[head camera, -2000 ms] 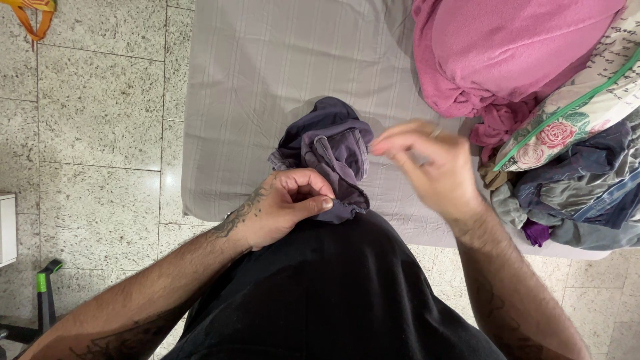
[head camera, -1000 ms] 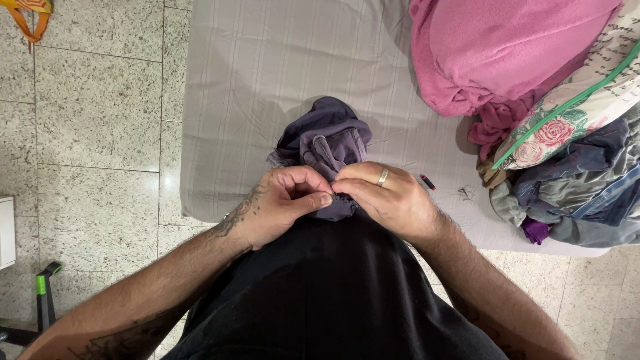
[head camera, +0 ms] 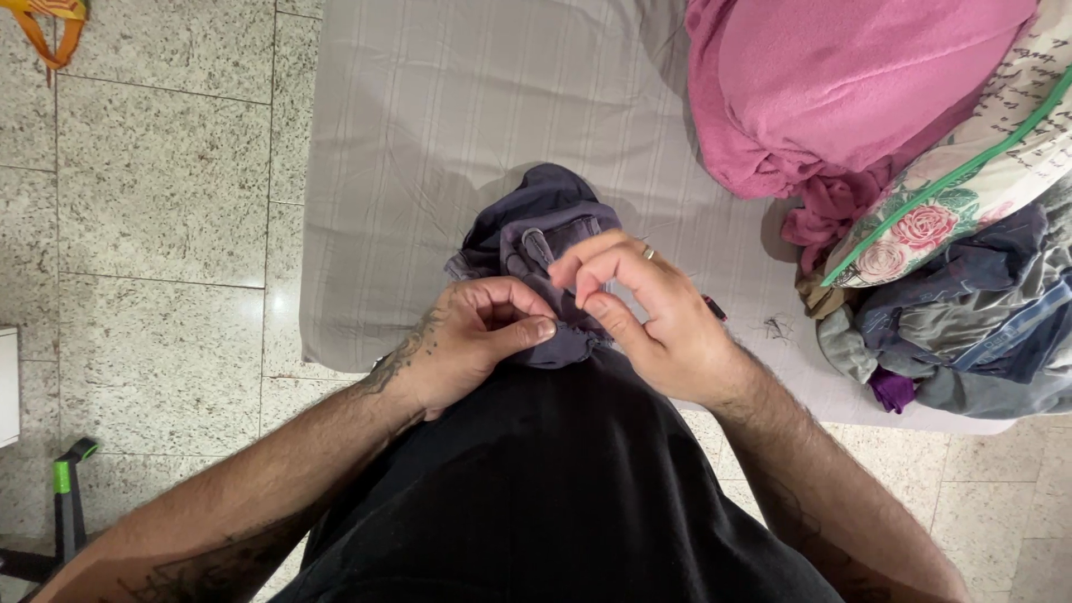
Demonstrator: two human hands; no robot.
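Observation:
A bunched dark purple-grey garment (head camera: pixel 536 201) lies at the near edge of a bed with a grey sheet (head camera: pixel 402 167), against my black clothing. My left hand (head camera: pixel 477 335) pinches the garment's near edge between thumb and forefinger. Just right of it, my right hand (head camera: pixel 653 310), with a ring on one finger, is raised over the cloth, its thumb and forefinger curled close together. Whether a fine thread or needle is between those fingertips cannot be seen. A small dark and red object (head camera: pixel 714 308) lies on the sheet beside my right wrist, with loose dark thread bits (head camera: pixel 777 327) farther right.
A pink blanket (head camera: pixel 854 75) fills the upper right of the bed. Below it are a floral pillow with green piping (head camera: pixel 946 201) and a heap of clothes (head camera: pixel 988 335). On the tiled floor at left are an orange strap (head camera: pixel 50 42) and a black-and-green frame (head camera: pixel 67 494).
My right hand was away to the right, came in to meet my left fingertips at the garment, and is now lifted slightly off. My left hand keeps its pinch.

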